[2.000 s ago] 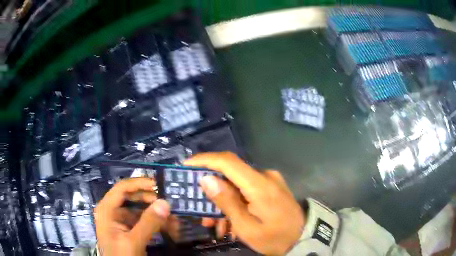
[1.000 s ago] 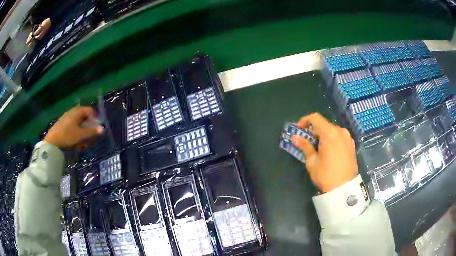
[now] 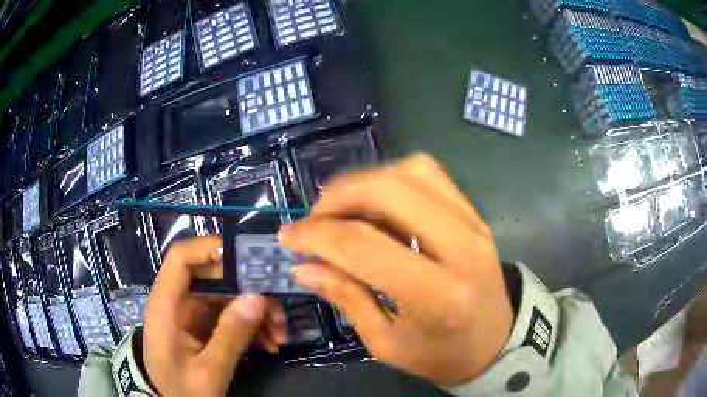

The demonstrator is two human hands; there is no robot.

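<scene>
A black front housing with a thin blue edge (image 3: 209,208) is held sideways above the black housing tray. My left hand (image 3: 205,322) grips it from below and the left, thumb on its near edge. A pale keypad (image 3: 267,265) lies on the housing between my hands. My right hand (image 3: 411,271) has its fingertips on the keypad's right part and covers that end, so I cannot tell whether it is fully seated. Another loose keypad (image 3: 496,102) lies flat on the dark green bench.
The black housing tray (image 3: 341,132) at left holds several phones with keypads fitted (image 3: 277,97). At right, stacked keypads (image 3: 597,39) with blue and white edges stand in a clear tray (image 3: 639,194) with glaring empty pockets.
My left hand has come from the far left of the tray, now gripping a housing. My right hand has moved left from the loose keypads; one remains on the bench. The view has shifted.
</scene>
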